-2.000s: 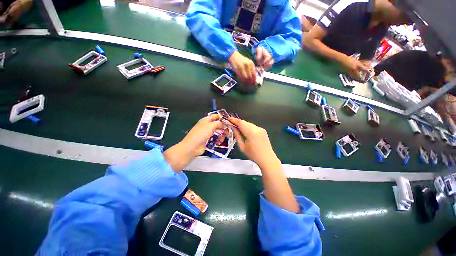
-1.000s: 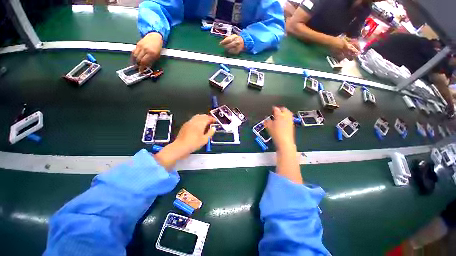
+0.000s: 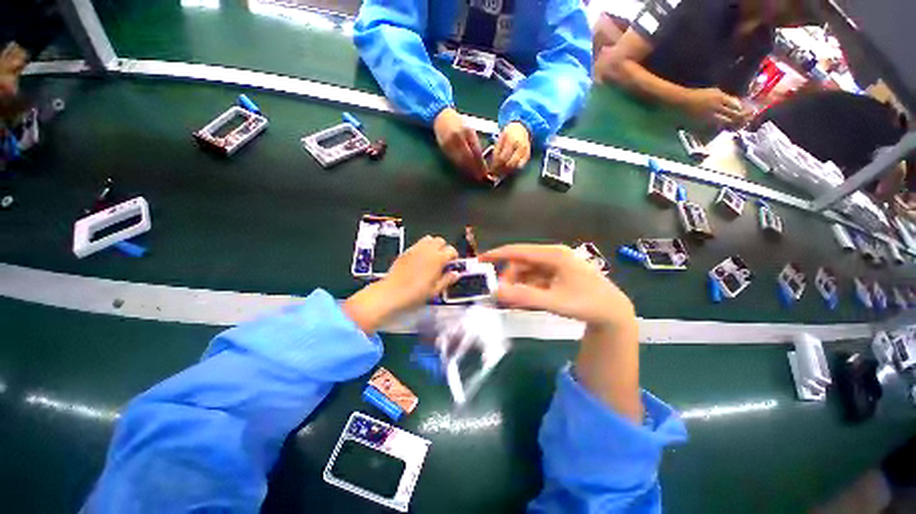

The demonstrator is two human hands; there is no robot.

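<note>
A white housing frame point(image 3: 470, 284) with a window is between my two hands, over the belt near the metal rail. My left hand point(image 3: 407, 284) has its fingertips on the frame's left side. My right hand point(image 3: 557, 283) grips its right side with thumb and fingers. A second white housing point(image 3: 476, 351), motion-blurred, is just below my hands over the near rail and ledge, with a blurred blue cell point(image 3: 427, 358) at its left; whether it is held or loose I cannot tell. An orange-copper sub-assembly point(image 3: 393, 390) with a blue cell and a larger white housing point(image 3: 410, 448) lie on the near ledge.
Several housings with blue cells lie on the green belt, one point(image 3: 379, 246) just left of my hands. Pale metal rails point(image 3: 703, 330) edge the belt. A person in a blue smock works opposite. White stacked parts point(image 3: 809, 367) and a black item point(image 3: 859, 390) lie at right.
My hands have come together on one frame; my right hand was further right over another housing. The blurred housing now shows over the rail. The person opposite now handles a unit with both hands.
</note>
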